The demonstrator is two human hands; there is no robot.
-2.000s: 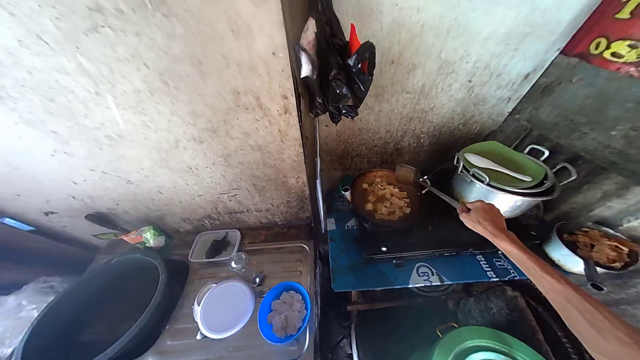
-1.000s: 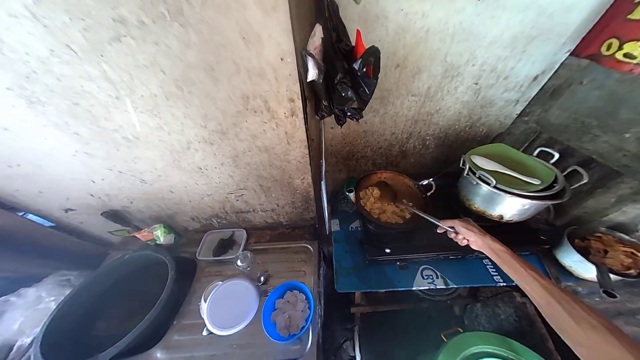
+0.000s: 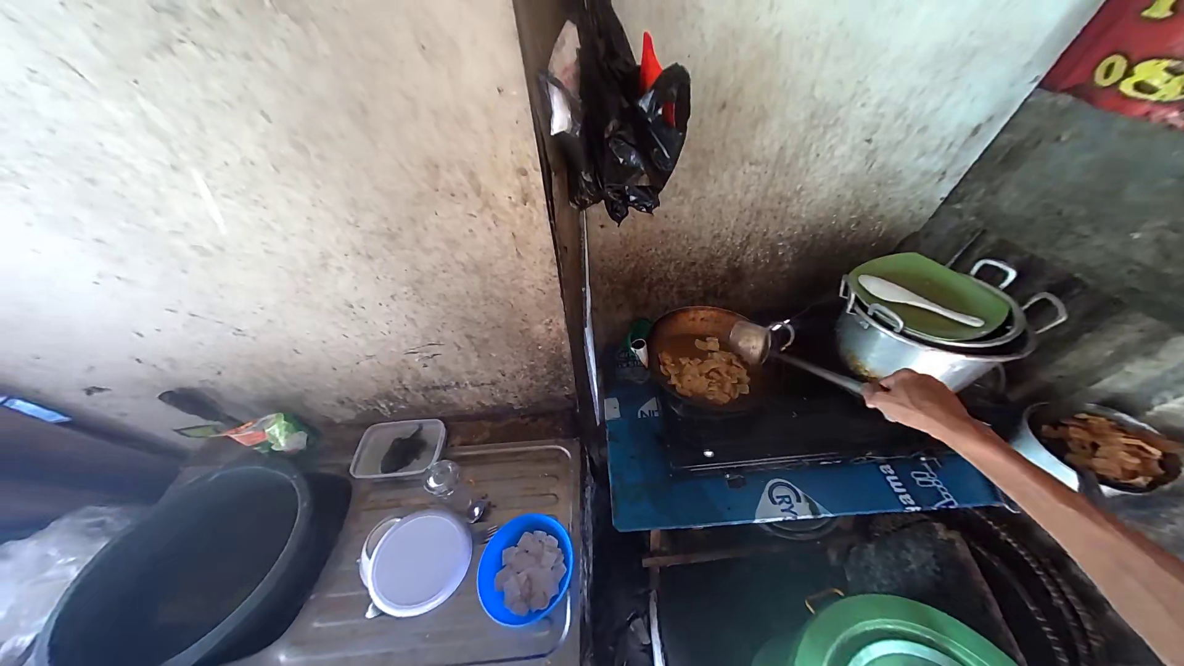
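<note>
My right hand [image 3: 911, 400] is closed around the handle of a metal ladle [image 3: 751, 342], reaching in from the right. The ladle's bowl is at the right rim of a wok [image 3: 680, 326], and browned food pieces [image 3: 708, 372] lie in the wok in a shallow layer of liquid. The wok sits on a black stove [image 3: 786, 435]. Just beyond my hand stands a stack of aluminium pots [image 3: 902, 359], topped by a green plate [image 3: 911, 268] with a white spoon [image 3: 920, 302] on it. My left hand is out of the frame.
A pot [image 3: 1034, 442] of brown food stands at the right. Green plastic lid or basin [image 3: 832, 638] below the stove. At left are a blue bowl [image 3: 562, 606] of pale cubes, a white-lidded container [image 3: 421, 562] and a large dark basin [image 3: 277, 536]. Black plastic bags [image 3: 629, 157] hang above.
The ladle's bowl, over the food in the wok one second ago, is now at the wok's right rim. The food lies gathered toward the wok's near side.
</note>
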